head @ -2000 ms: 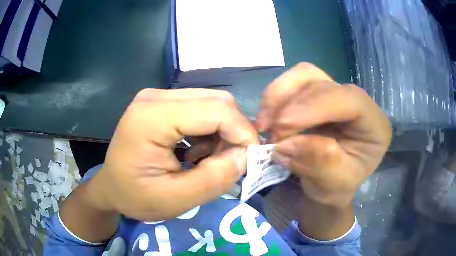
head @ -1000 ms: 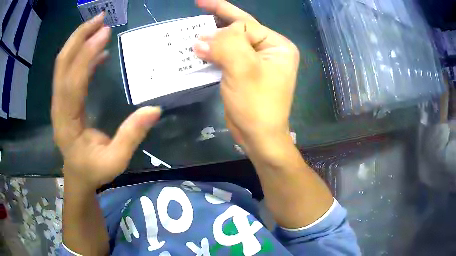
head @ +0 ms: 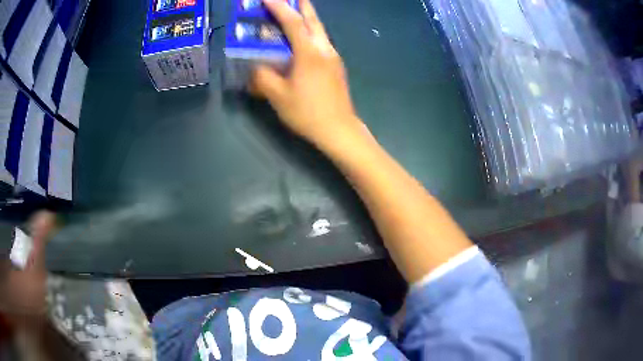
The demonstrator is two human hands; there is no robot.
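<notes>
A blue carton (head: 257,44) with small colour pictures on top stands at the far side of the bench, slightly blurred. My right hand (head: 304,77) grips its right side and near end, the thumb at the near end and the fingers on top. Another blue carton (head: 178,42) stands just left of it, with printed text on its near end. My left hand (head: 28,275) is blurred and cut off at the lower left edge. A white slip (head: 21,247) shows by its fingers; whether it is held I cannot tell.
Stacked blue-and-white cartons (head: 39,106) stand at the left. Shiny clear plastic trays (head: 543,106) lie at the right. White scraps (head: 254,260) lie near the edge of the dark green bench (head: 162,162). Scraps litter the floor; part of another person (head: 627,233) shows at far right.
The printed slip held earlier was then seen as text on the carton's white face. The right hand has moved forward with a carton, beside another one. The left hand has dropped to the lower left.
</notes>
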